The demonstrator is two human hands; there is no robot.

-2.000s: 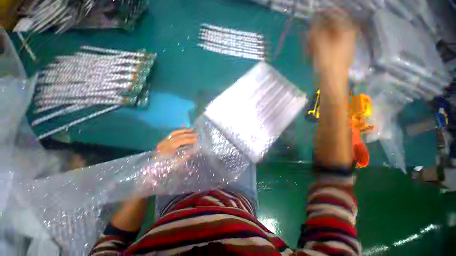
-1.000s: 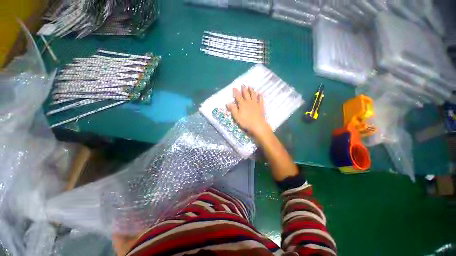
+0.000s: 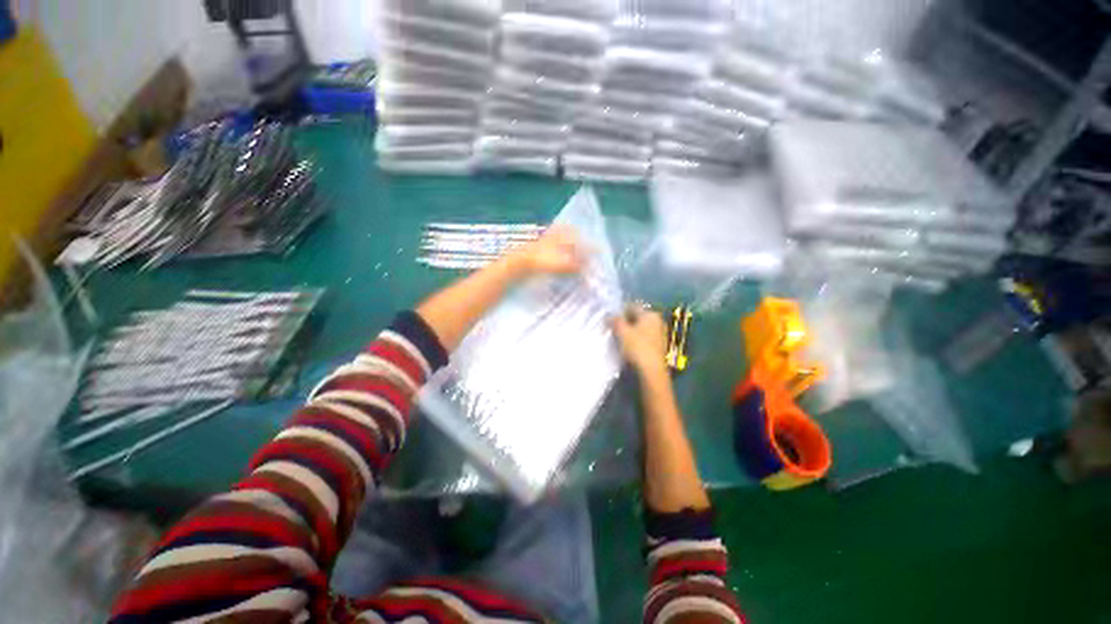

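Observation:
A wrapped pack point(image 3: 524, 378) of clear bubble wrap lies turned at an angle near the bench's front edge, with strips showing faintly as lines. My left hand point(image 3: 554, 254) grips the bubble wrap at the pack's far end; it is slightly blurred. My right hand point(image 3: 638, 332) holds the pack's right edge with bent fingers. A small row of LED strips point(image 3: 469, 245) lies behind my left hand, partly hidden by it. Whether tape is on the pack I cannot tell.
LED strips point(image 3: 195, 347) lie in a pile at left, with a bulk pile point(image 3: 232, 195) behind. The utility knife point(image 3: 679, 338) and orange tape dispenser point(image 3: 780, 402) lie right of the pack. Finished packs point(image 3: 560, 98) stand at the back. Offcuts point(image 3: 859, 347) lie at right.
The view has tilted up. The left hand has moved from the loose wrap at lower left to the pack's far end; the right hand has moved from its top to its right edge. Wrap now covers the pack.

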